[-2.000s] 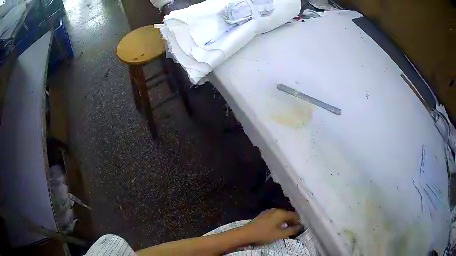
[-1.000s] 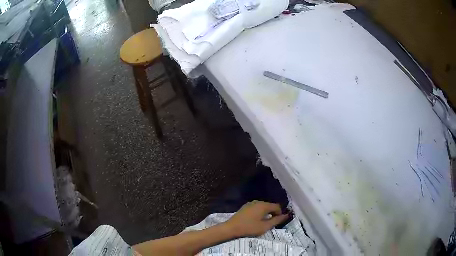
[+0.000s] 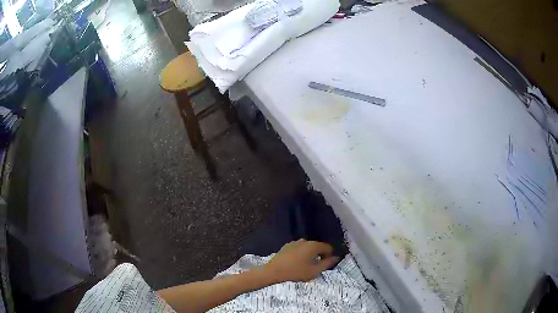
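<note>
My left hand [image 3: 301, 260] is low in the view, in front of my striped clothing and beside the near edge of the white cloth-covered table [image 3: 398, 159]. Its fingers are curled, and the fingertips are dark and unclear, so I cannot tell whether they hold anything. My right hand is not in view. A thin grey metal ruler [image 3: 347, 93] lies flat on the table. Several thin blue-edged ties [image 3: 520, 182] lie loose at the right side of the table.
White folded cloth [image 3: 235, 52] lies at the far left table end, with wrapped bundles [image 3: 264, 14] on it. A round wooden stool [image 3: 183, 72] stands on the speckled floor. A pale board [image 3: 52, 183] stands at left. A dark object [image 3: 541, 298] is cut off at bottom right.
The view has shifted, so the ruler and table sit further left and up. My left hand appears a little further left and higher, still beside the table edge. The dark object shows more at bottom right.
</note>
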